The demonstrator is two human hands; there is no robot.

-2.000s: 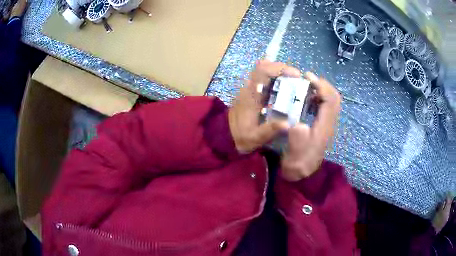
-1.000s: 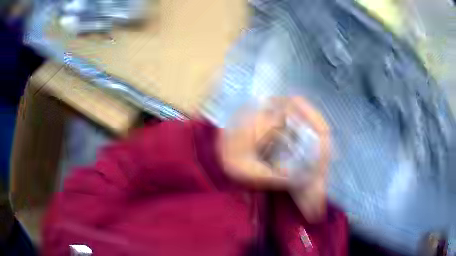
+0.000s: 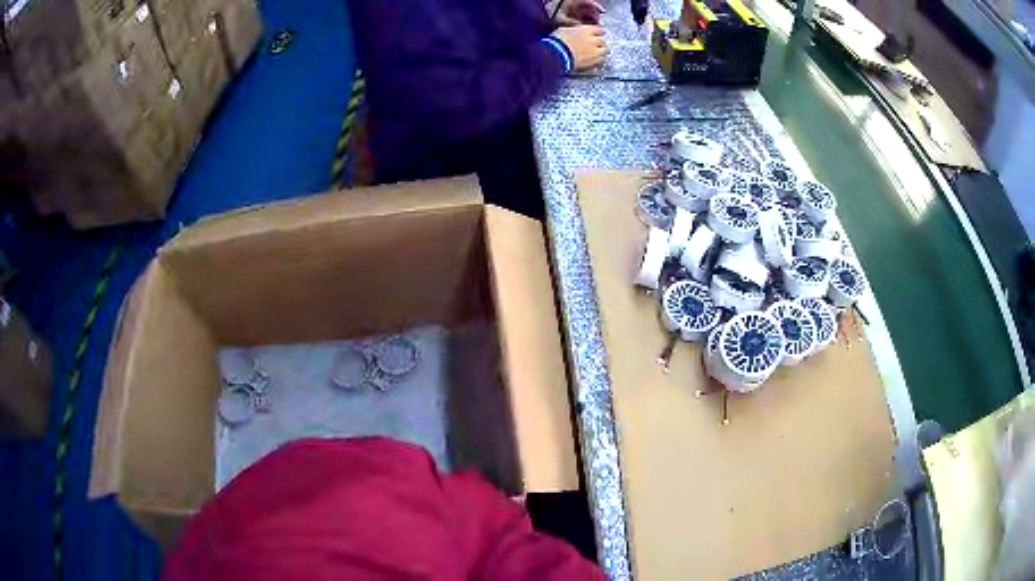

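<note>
Neither of my hands is in view; only a red sleeve shows at the bottom, over the near side of the open cardboard box [image 3: 341,216]. Several empty ring housings lie on the pale bottom of the box, one group at the left and one at the centre [image 3: 396,355]. On the bench, a heap of white assembled fan heads [image 3: 749,346] with dark-centred slotted faces lies on the cardboard sheet [image 3: 726,499]. Short wires stick out from some of them.
Another person in dark clothes stands at the bench's far end, a hand [image 3: 582,48] on it. A black and yellow box [image 3: 715,45] stands there. Stacked cartons [image 3: 114,91] are at upper left. A ring housing [image 3: 888,531] lies at lower right.
The view has swung left, to the box and the fan-head heap. My hands, which held a white part at the bench, are out of the picture.
</note>
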